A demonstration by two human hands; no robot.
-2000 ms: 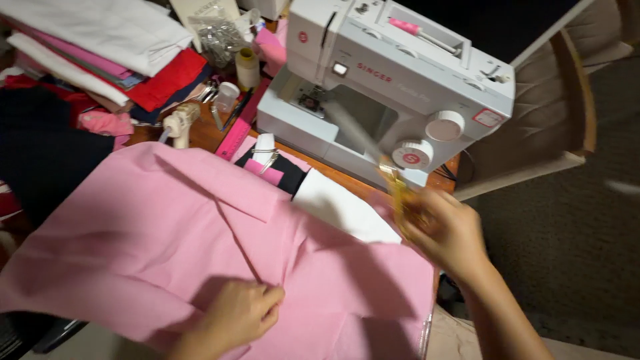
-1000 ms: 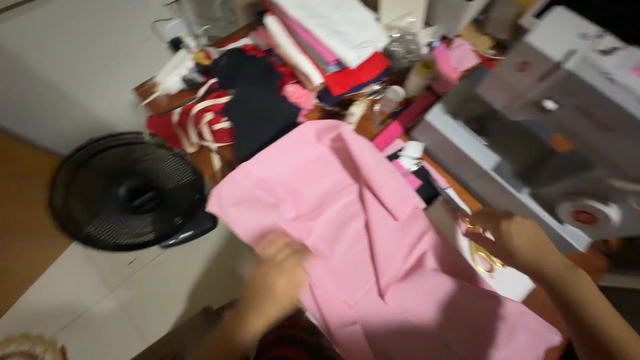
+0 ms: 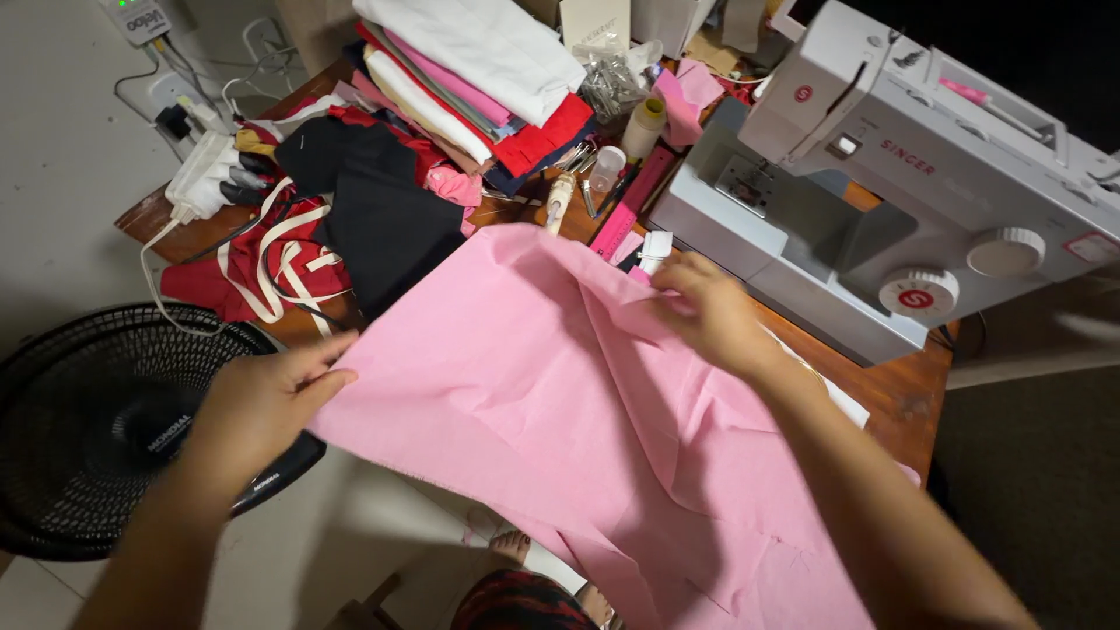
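A large piece of pink fabric (image 3: pixel 542 376) hangs over the table's front edge toward my lap. My left hand (image 3: pixel 271 402) pinches its left edge between thumb and fingers. At the cloth's upper right edge is my right hand (image 3: pixel 709 306), fingers curled on the fabric. Right of that hand, a Singer sewing machine (image 3: pixel 910 166) stands on the wooden table, with no cloth seen under its needle area. White material (image 3: pixel 840 389) shows partly from behind my right forearm, with a thin gold-coloured edge beside it that is mostly hidden.
A stack of folded fabrics (image 3: pixel 490 70) lies at the back, near a pink ruler (image 3: pixel 632 206), a thread cone (image 3: pixel 645 127) and a small clear container (image 3: pixel 606 168). Black cloth (image 3: pixel 385 201) and red cloth (image 3: pixel 219 284) lie left. A black fan (image 3: pixel 131 420) stands at lower left.
My right hand has let go of the gold-handled scissors and now holds the pink fabric. My left hand has moved to the fabric's left edge. The view has swung about.
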